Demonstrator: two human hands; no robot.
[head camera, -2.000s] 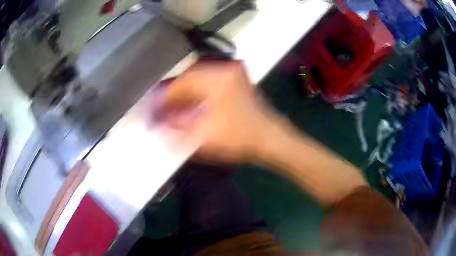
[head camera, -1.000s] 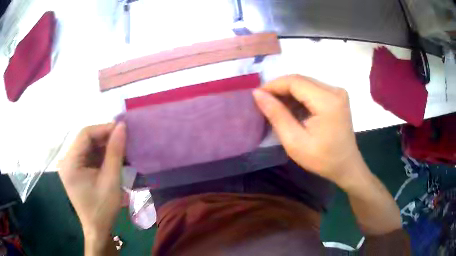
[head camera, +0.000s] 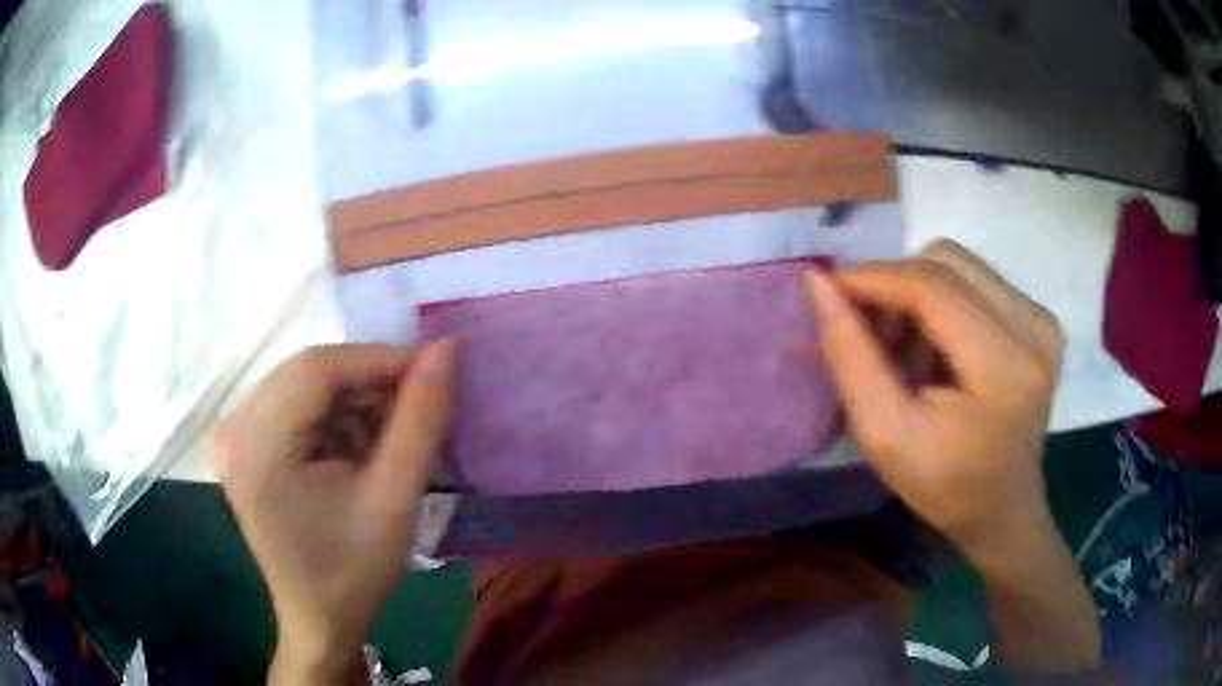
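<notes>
A mauve panel (head camera: 643, 375) lies over a dark red panel, of which only a thin strip shows along the top edge. Both lie on the near leaf of the opened clear template, below its brown-pink hinge strip (head camera: 610, 198). My left hand (head camera: 342, 456) pinches the mauve panel's upper left corner between thumb and finger. My right hand (head camera: 938, 389) pinches its upper right corner. The image is slightly blurred.
Dark red panels (head camera: 107, 141) lie on crinkled clear plastic (head camera: 215, 288) at the left. A dark red sewn piece (head camera: 1155, 302) lies at the right. The grey machine bed plate (head camera: 1019, 87) is at the upper right. The floor below is green.
The mauve panel has moved up over the dark red one, covering most of the red strip. Both hands still hold its corners. The view has shifted, so the template sits further right.
</notes>
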